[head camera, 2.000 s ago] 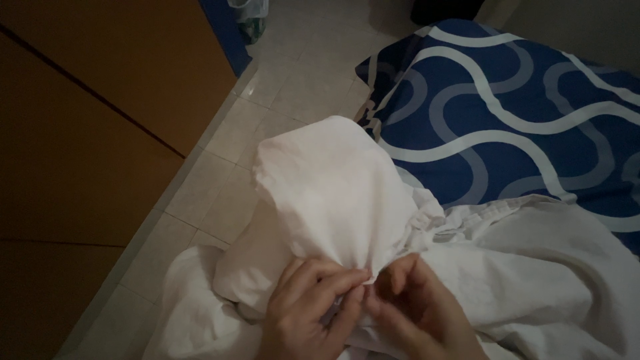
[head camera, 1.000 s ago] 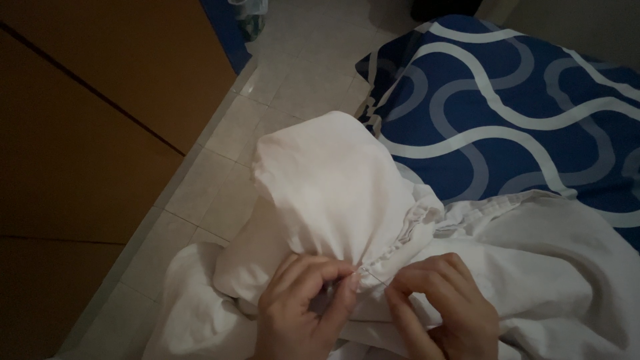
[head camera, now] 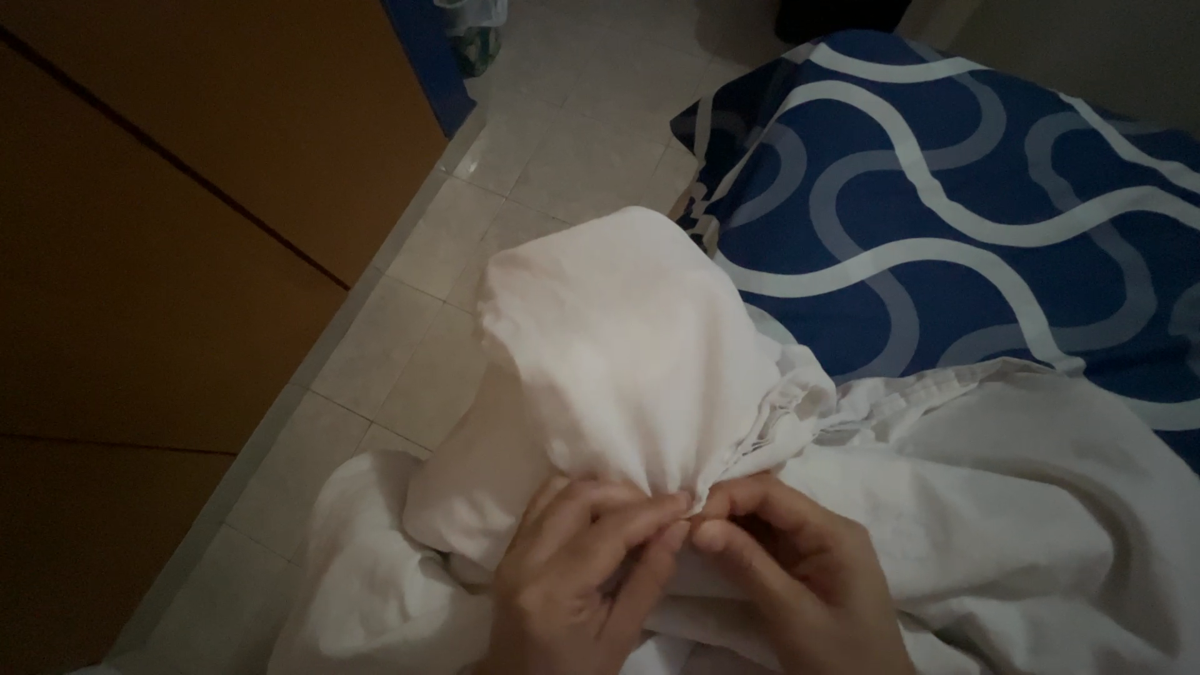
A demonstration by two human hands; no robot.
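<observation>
White fabric with a gathered edge, which looks like a fitted sheet point(head camera: 637, 347), lies bunched at the centre and spreads to the lower right. My left hand point(head camera: 595, 562) pinches its gathered edge between thumb and fingers at the lower middle. Right beside it, my right hand point(head camera: 797, 562) has thumb and forefinger closed on the same edge, the fingertips of both hands almost touching. Ruffled folds of the edge run from the fingertips up to the right. What lies under the raised white bulge is hidden.
A blue cover with white and grey wavy bands point(head camera: 937, 206) lies at the upper right. Brown wooden panels point(head camera: 187, 234) stand at the left, beside a tiled floor point(head camera: 394, 347). A plastic bag point(head camera: 473, 37) and a dark object point(head camera: 839, 14) are at the top.
One second ago my right hand was apart from my left, its fingers curled; now it has come back left to the pinched edge. My left hand stays on the fabric.
</observation>
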